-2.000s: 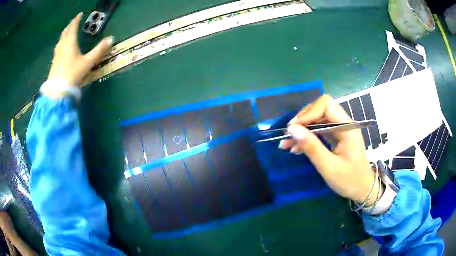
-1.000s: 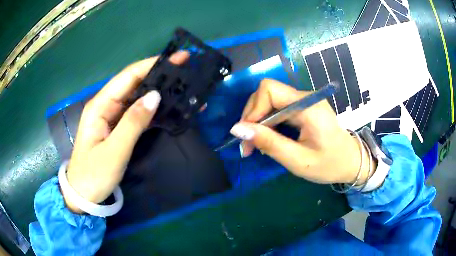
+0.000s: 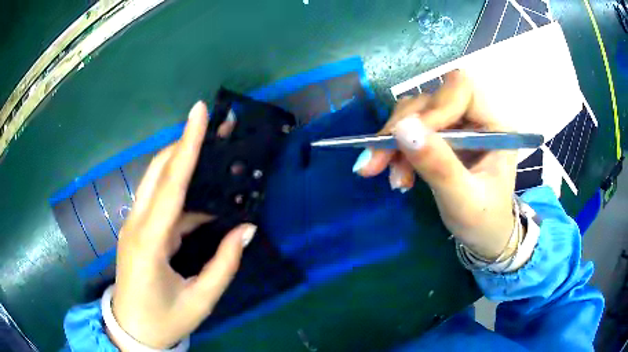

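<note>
My left hand (image 3: 169, 240) holds the black camera housing (image 3: 237, 155) between fingers and thumb, above the blue-edged adhesive sheet (image 3: 337, 199). Several small round openings show in the housing. My right hand (image 3: 451, 158) holds the silver tweezers (image 3: 475, 141) like a pen, tips pointing left, a short gap to the right of the housing. A small dark piece (image 3: 306, 155) shows at the tweezer tips; its exact shape is blurred. The white release liner sheet (image 3: 523, 75) lies partly behind my right hand.
Spare liner sheets (image 3: 568, 148) with black strips lie under and beside the white sheet at the right. A worn pale strip (image 3: 76, 51) curves across the upper left of the green bench (image 3: 275, 41). A yellow line (image 3: 606, 75) runs down the far right.
My left hand first came from the upper left to hold the housing over the sheet. Since then the housing has turned and lowered slightly; the tweezers have turned nearly level, a dark piece at their tips.
</note>
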